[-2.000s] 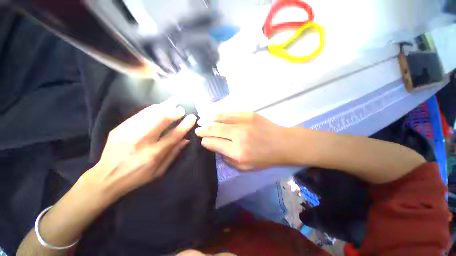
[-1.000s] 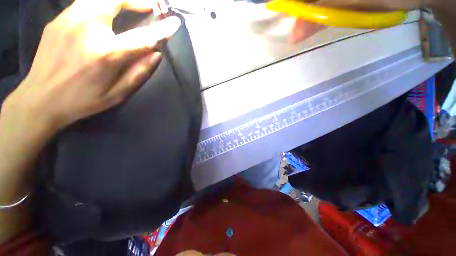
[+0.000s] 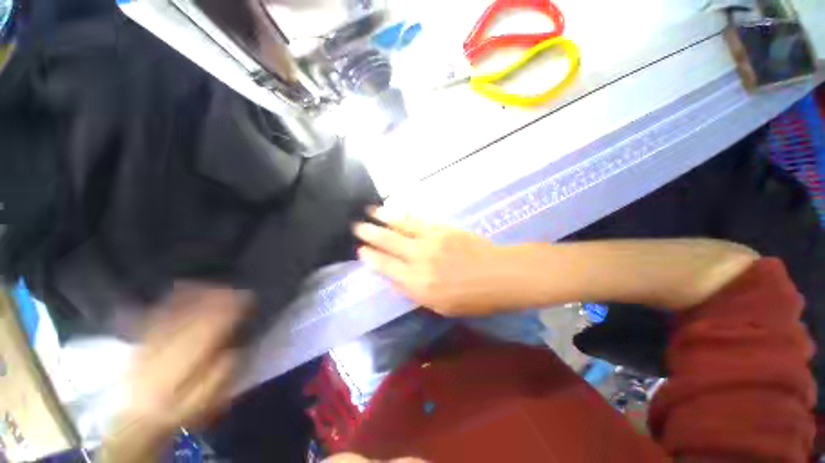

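Note:
The black garment piece (image 3: 194,181) lies bunched on the table left of and in front of the needle area of the sewing machine (image 3: 312,99). My right hand (image 3: 425,258) has its fingertips on the garment's right edge, just in front of the presser area, and pinches it. My left hand (image 3: 190,348) is blurred at the cloth's front edge; whether its fingers grip the cloth cannot be told. Scissors with a red and a yellow loop handle (image 3: 543,74) lie right of the needle area. The needle is lost in glare.
The ruler scale (image 3: 579,181) runs along the table's front edge. A small dark block with a pale frame (image 3: 773,50) sits at the far right. A cardboard box (image 3: 32,389) is at lower left. Dark cloth (image 3: 687,212) and a blue and red lattice basket (image 3: 801,145) are beyond the front edge.
The scissors, off the table a second ago, lie on it again. My right hand is back at the cloth edge. My left hand has moved down toward the front, and the garment is spread farther left.

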